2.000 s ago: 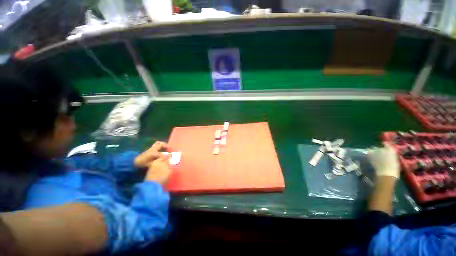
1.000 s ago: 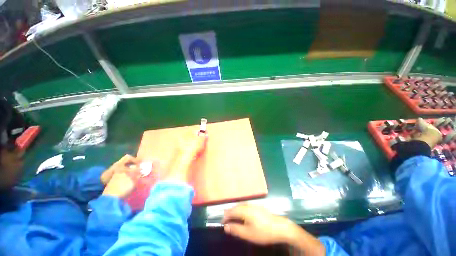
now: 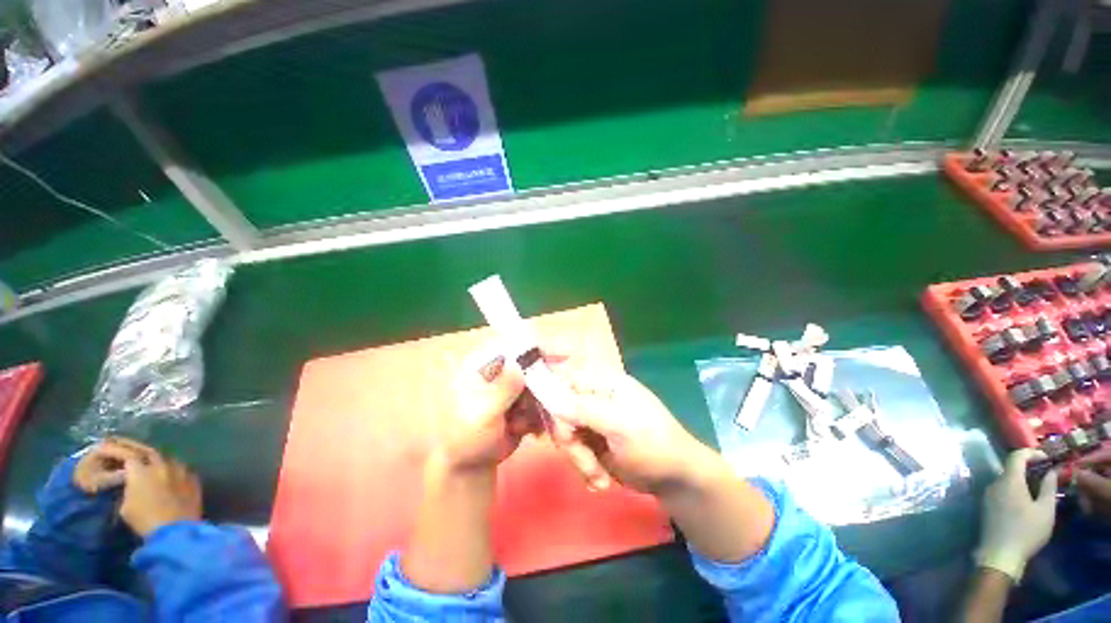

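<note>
A white watch strap (image 3: 497,303) with a small dark band across it is held over the red work mat (image 3: 353,487). It slants, with its upper end pointing up and left. My left hand (image 3: 483,408) grips it from the left just beside the dark band. My right hand (image 3: 621,428) holds its lower part from the right. Both hands are bare. The fingers cover much of the strap's lower end.
Loose white and dark straps (image 3: 758,392) lie on a clear plastic sheet (image 3: 780,481) right of the mat. Red parts trays (image 3: 1017,408) stand far right, near a neighbour's gloved hand (image 3: 1017,517). Clear bags (image 3: 158,347) lie left, above another neighbour's hands (image 3: 152,481).
The view has shifted. My left arm reached to the strap on the mat while my right hand was at the bench edge; now both hands hold a strap together. No straps show lying on the mat.
</note>
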